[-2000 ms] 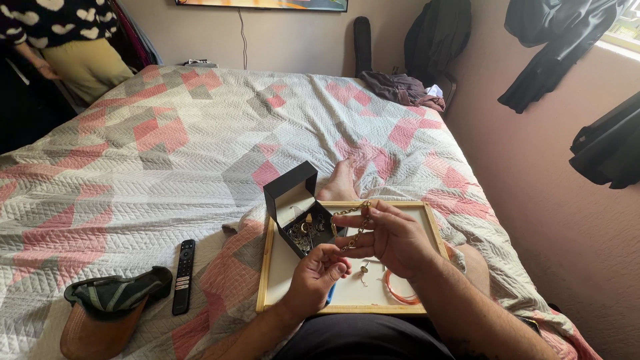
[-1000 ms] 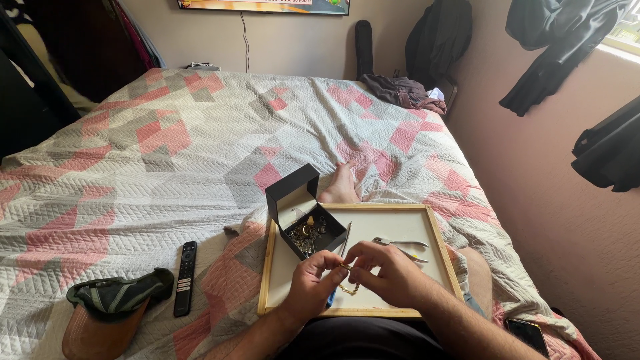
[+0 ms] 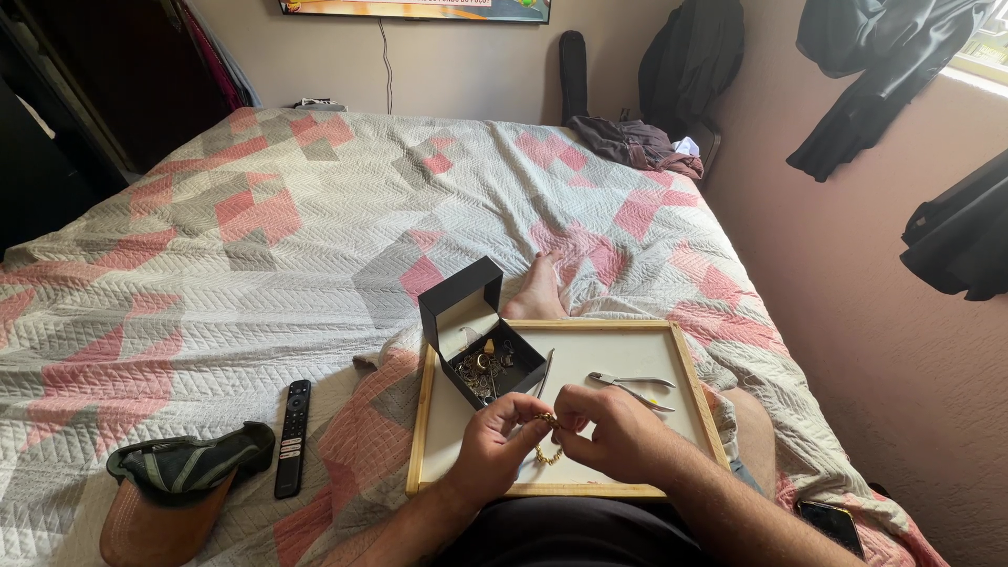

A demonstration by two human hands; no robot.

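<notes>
My left hand [image 3: 504,441] and my right hand [image 3: 610,429] meet over the near part of a wood-framed white tray [image 3: 701,394]. Between their fingertips they pinch a gold-coloured beaded chain [image 3: 549,457], part of which hangs down in a loop. Just beyond my left hand, a black box [image 3: 465,315] stands with its lid up, holding tangled jewellery [image 3: 482,370]. A slim metal tool [image 3: 546,372] lies beside the box. Metal nippers [image 3: 630,381] rest on the tray beyond my right hand. My fingers hide part of the chain.
The tray sits on my lap on a bed with a patchwork quilt [image 3: 331,260]. To the left lie a black remote control [image 3: 292,439] and a cap [image 3: 177,496]. My bare foot [image 3: 539,290] shows beyond the tray, and a phone [image 3: 831,526] lies at the lower right.
Since two seconds ago my hands have come together lower over the tray, with the chain between them. The person at the far left is out of view.
</notes>
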